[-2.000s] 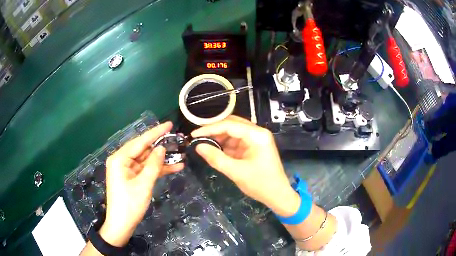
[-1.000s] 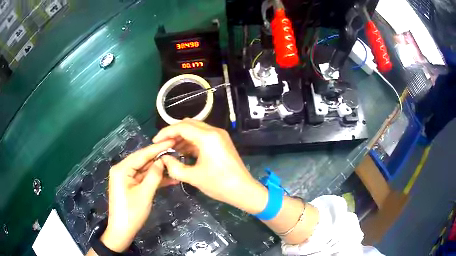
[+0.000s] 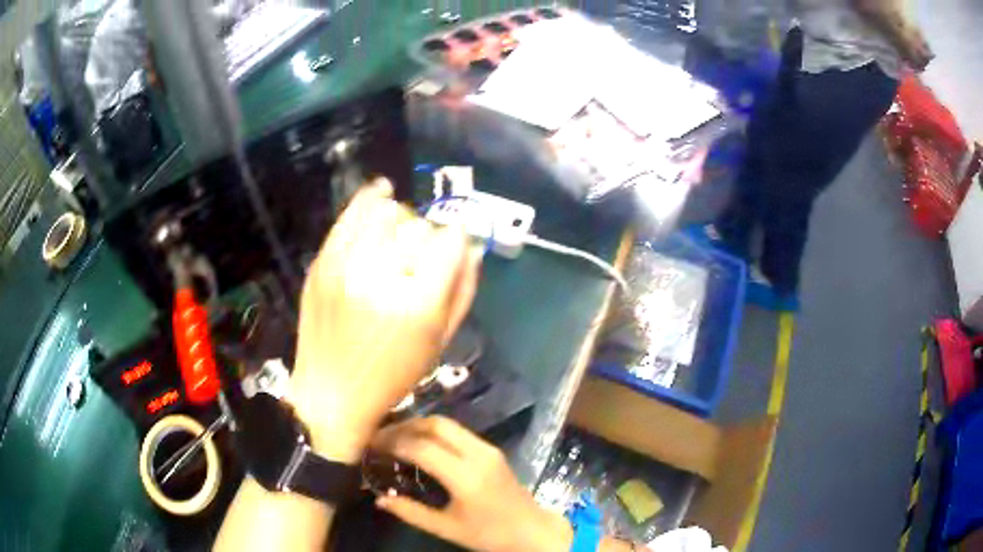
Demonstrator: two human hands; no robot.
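My left hand [image 3: 377, 302], with a black watch on the wrist, is raised over the right station of the black test fixture [image 3: 485, 399]. Its fingers are curled, and the right clamp's handle is hidden; I cannot tell what the hand grips. My right hand [image 3: 469, 474], with a blue wristband, holds a dark round module [image 3: 401, 482] between thumb and fingers in front of the fixture. The left toggle clamp's red grip [image 3: 195, 350] points down. Part of a silver-white nest [image 3: 451, 376] shows beside my left hand.
A tape roll [image 3: 179, 464] and a blurred digital meter [image 3: 146, 388] are at left. A white adapter [image 3: 501, 221] with a cable is behind the fixture. A blue bin [image 3: 728, 334] holds bagged parts at right. Another person's dark-clothed legs [image 3: 798, 173] are by the aisle.
The view has turned right. My left hand has left the module and moved over the fixture's right station. My right hand holds the module alone. The blister tray is out of view.
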